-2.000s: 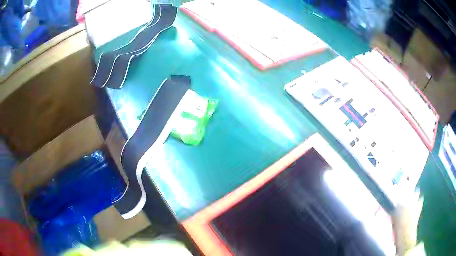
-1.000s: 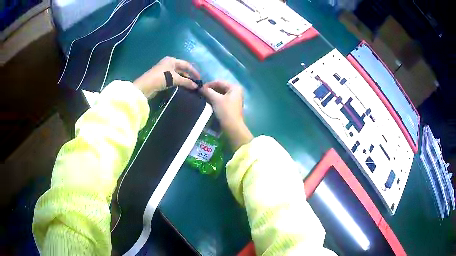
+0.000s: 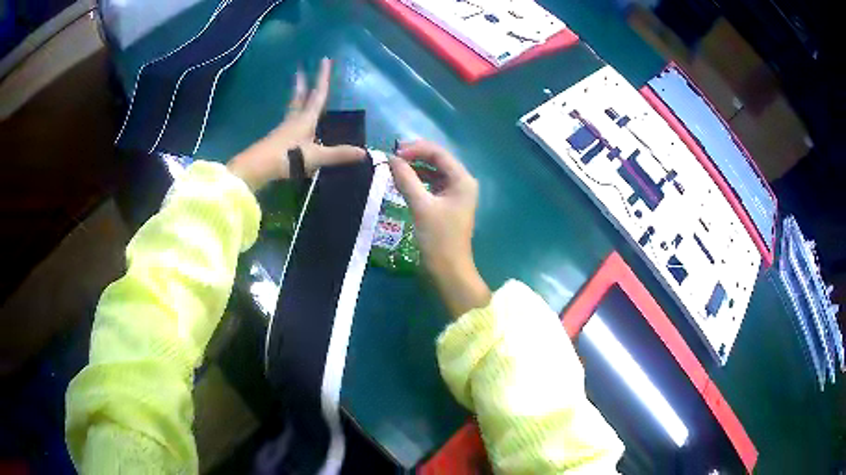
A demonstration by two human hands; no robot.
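Note:
A wide black strip (image 3: 320, 250) with a white edge lies along the bench edge and hangs over it. My left hand (image 3: 295, 139) is spread at its far end, thumb across the strip, other fingers apart; a dark patch is stuck near the wrist. My right hand (image 3: 436, 190) pinches a small dark piece (image 3: 397, 147) between thumb and finger, just beside the strip's white edge. A green packet (image 3: 397, 243) lies partly behind my right hand.
More black strips (image 3: 185, 88) curl at the upper left. White cut-out plates (image 3: 649, 223) lie at right and top on the green bench (image 3: 501, 186). A glossy black panel (image 3: 640, 390) on a red pad (image 3: 608, 274) is at lower right.
My hands have moved apart from pinching together at the strip's far end. My left fingers have spread, and my right hand has shifted slightly right with the small dark piece. The strip's end now shows.

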